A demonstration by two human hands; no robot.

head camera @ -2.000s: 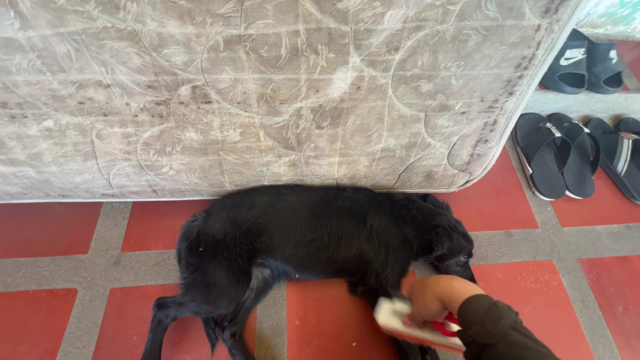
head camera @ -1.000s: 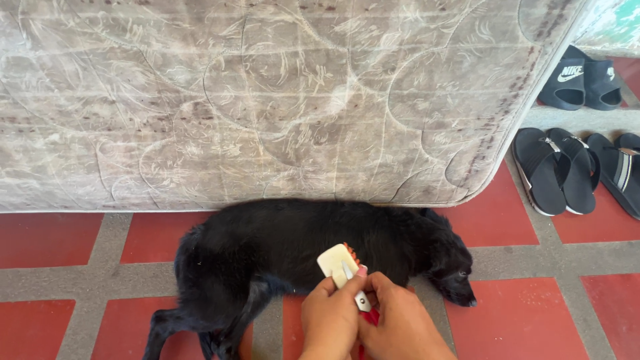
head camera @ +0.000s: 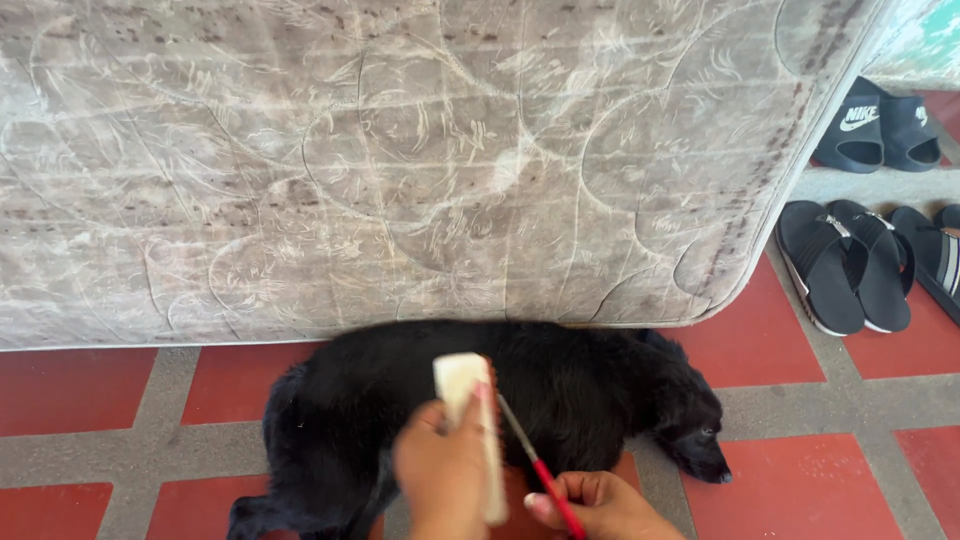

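My left hand [head camera: 442, 465] grips a pale brush [head camera: 461, 379] with reddish bristles along its right side; motion blurs both. Just right of it, my right hand [head camera: 600, 506] holds a thin tool with a red handle [head camera: 556, 491] and a narrow metal shaft [head camera: 517, 427], its tip close to the bristles. Behind and below the hands, a black dog [head camera: 570, 375] lies on its side on the floor, head to the right, an eye visible. Part of its belly and its front legs are hidden by the hands or cut off by the frame.
A stained quilted mattress [head camera: 450, 165] stands on edge right behind the dog. Black flip-flops [head camera: 825, 270] and dark slide sandals [head camera: 859, 127] lie at the right. The floor has red tiles [head camera: 795, 480] with grey strips between them.
Two seconds ago one hand held the brush low by the dog's chest; then both hands came together over the dog. Now they are apart, with the red-handled tool's metal shaft showing.
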